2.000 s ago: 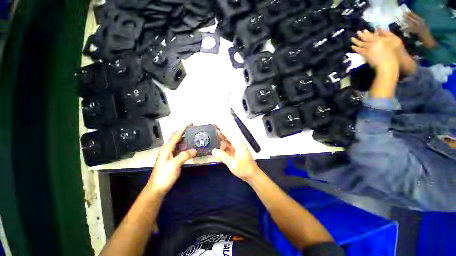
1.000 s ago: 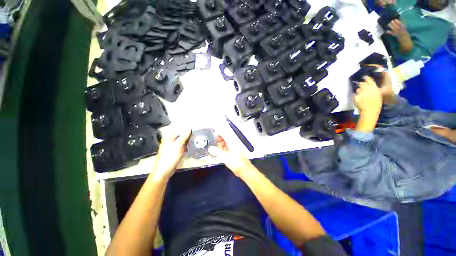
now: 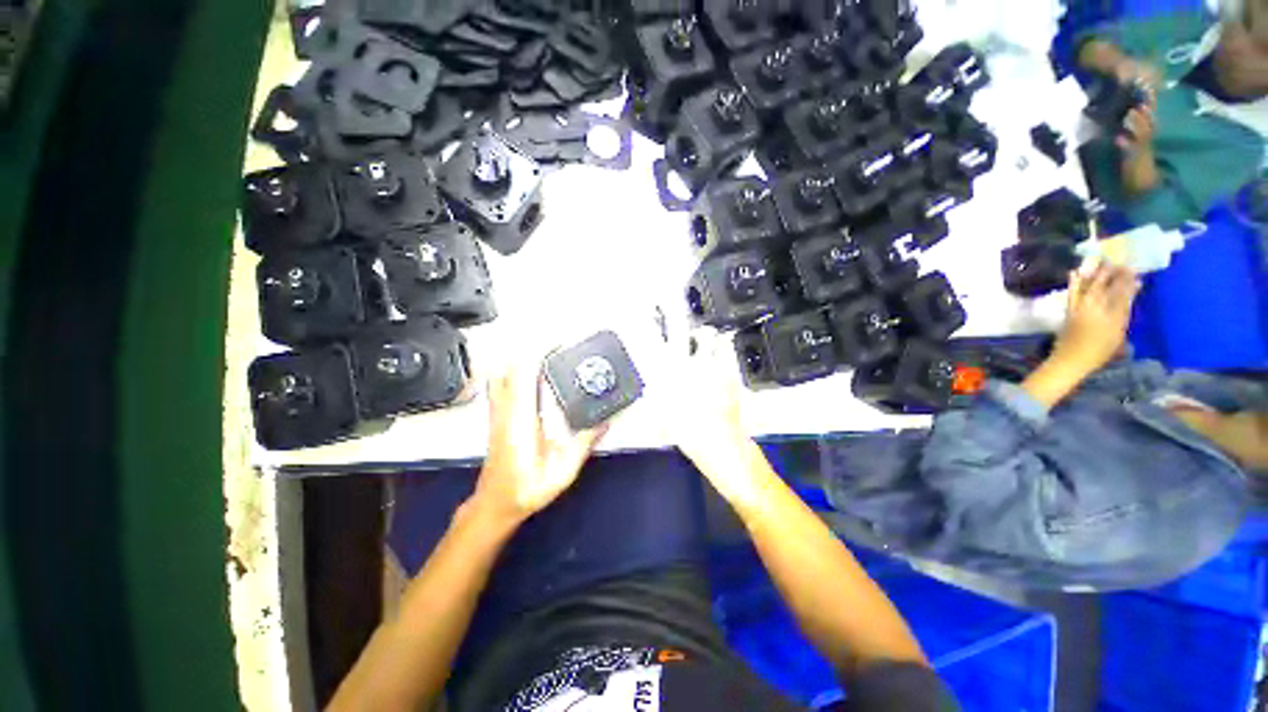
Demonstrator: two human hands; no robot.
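Observation:
My left hand [image 3: 535,442] grips a black rounded-square housing unit [image 3: 594,380] by its left and lower edges, near the table's front edge. A round silvery detail shows in the middle of its upward face. My right hand [image 3: 709,403] is off the unit, to its right, over the spot where the slim dark brush lay. It is overexposed and its fingers are blurred. A small dark bit of the brush [image 3: 661,324] seems to show by the fingertips. The hand hides the rest, so I cannot tell whether it is gripped.
Black housings [image 3: 306,292] stand in rows at left, and more [image 3: 744,285] at right. Thin black plates [image 3: 383,84] lie heaped at the back left. A dark green conveyor [image 3: 125,348] runs at far left. A person in a denim jacket [image 3: 1057,473] reaches to a translucent bottle [image 3: 1147,248].
My right hand has let go of the unit and moved right, over the brush. My left hand alone holds the unit, now tilted. The neighbour's hand has moved to the bottle.

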